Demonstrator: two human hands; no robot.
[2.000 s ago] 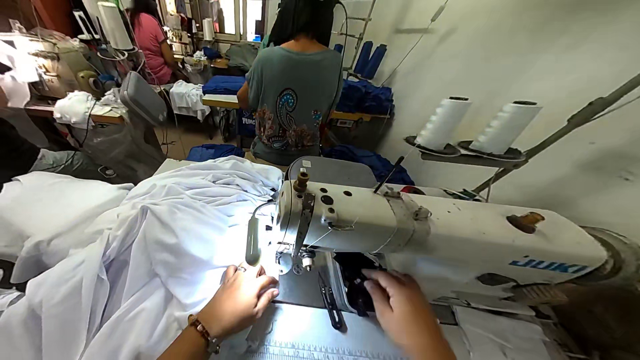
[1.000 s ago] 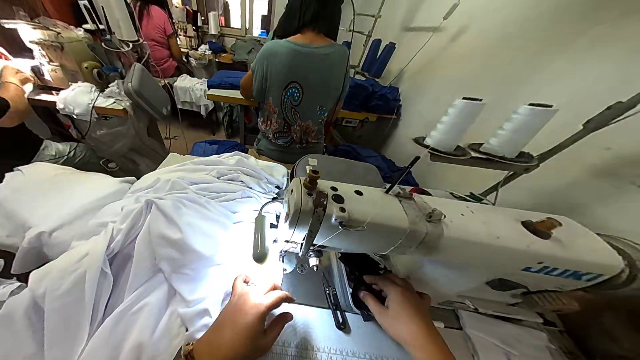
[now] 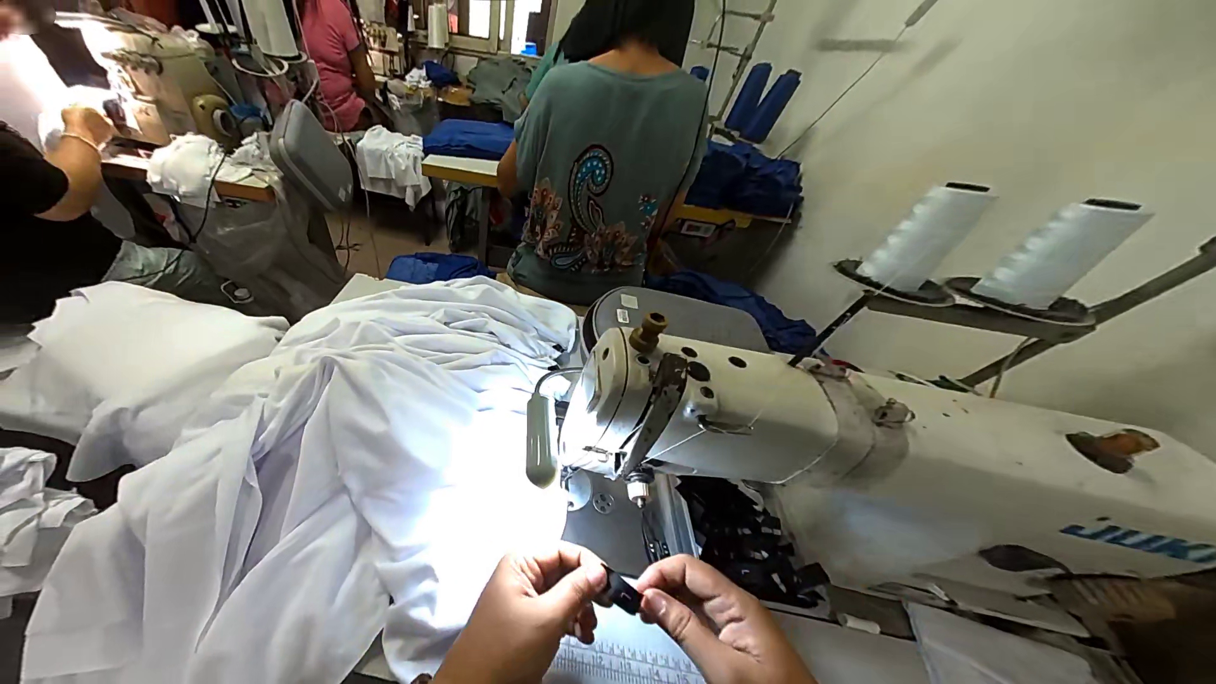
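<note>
Between the fingertips of my left hand (image 3: 532, 613) and my right hand (image 3: 712, 617) is a small black fabric label (image 3: 622, 593), held at both ends above a ruler strip (image 3: 617, 659) on the table edge. Just beyond them stands a white Juki sewing machine (image 3: 741, 418), its needle area over the metal bed. Right of the bed lies a pile of similar black pieces (image 3: 746, 541). A pair of dark thread snips (image 3: 655, 537) lies beside the pile, partly hidden. White fabric (image 3: 380, 437) is heaped left of the machine, under its lamp (image 3: 541, 442).
Two white thread cones (image 3: 1064, 252) stand on a rack at right. Ahead, a person in a grey-green shirt (image 3: 608, 171) sits with their back to me near blue fabric (image 3: 470, 139). Another person's arm (image 3: 81, 166) is at a machine on the left; a person in pink (image 3: 332, 62) is behind.
My right hand has come away from the black pile and met my left hand in front of the machine. A black piece is now held between them.
</note>
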